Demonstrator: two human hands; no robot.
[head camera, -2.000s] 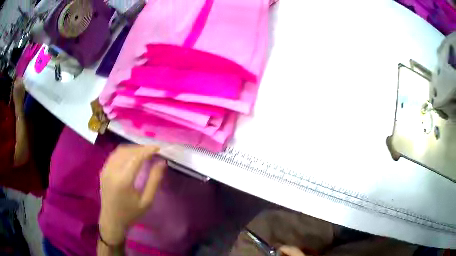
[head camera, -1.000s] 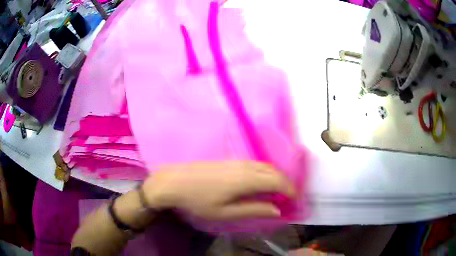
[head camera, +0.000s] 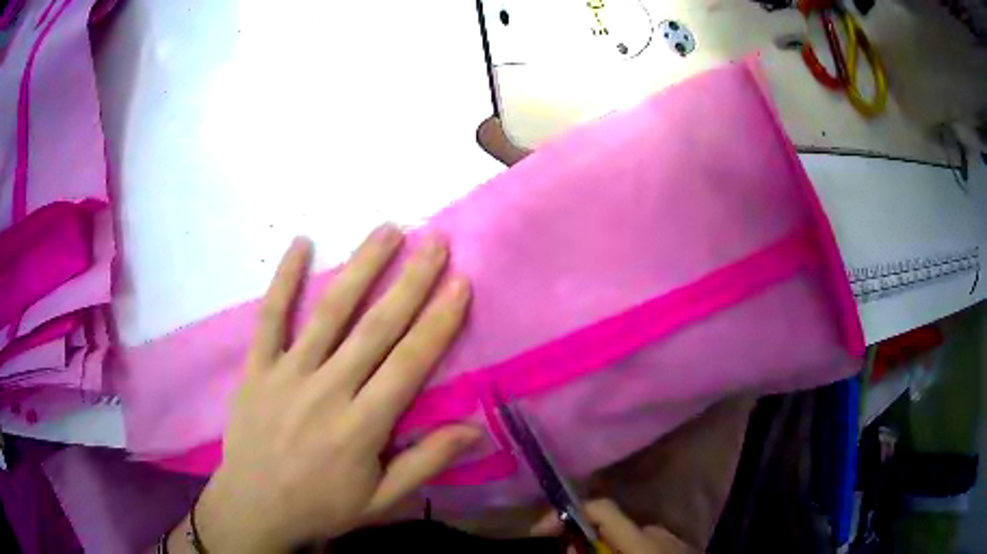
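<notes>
A pale pink garment panel (head camera: 606, 206) lies across the table's front edge, with a long bright magenta band (head camera: 639, 324) running along it and a narrow magenta border at its right end. My left hand (head camera: 325, 400) lies flat on the panel's left part, fingers spread, pressing it down. My right hand (head camera: 612, 530), partly cut off by the bottom edge, holds scissors (head camera: 538, 460). Their dark blades point up and left, with the tips at the magenta band beside a short magenta strip (head camera: 476, 470). Whether the blades are closed on cloth is hard to tell.
A stack of pink panels (head camera: 54, 260) lies at the left. A sewing machine bed plate (head camera: 584, 87) is beyond the panel, with a second pair of red and yellow scissors (head camera: 860, 67) on it. Ruler markings (head camera: 915, 275) run along the table's right front edge.
The panel has turned and now lies sideways, away from the stack. My left hand has opened from the panel's edge and lies flat. The scissors have come up to the panel. The view has shifted.
</notes>
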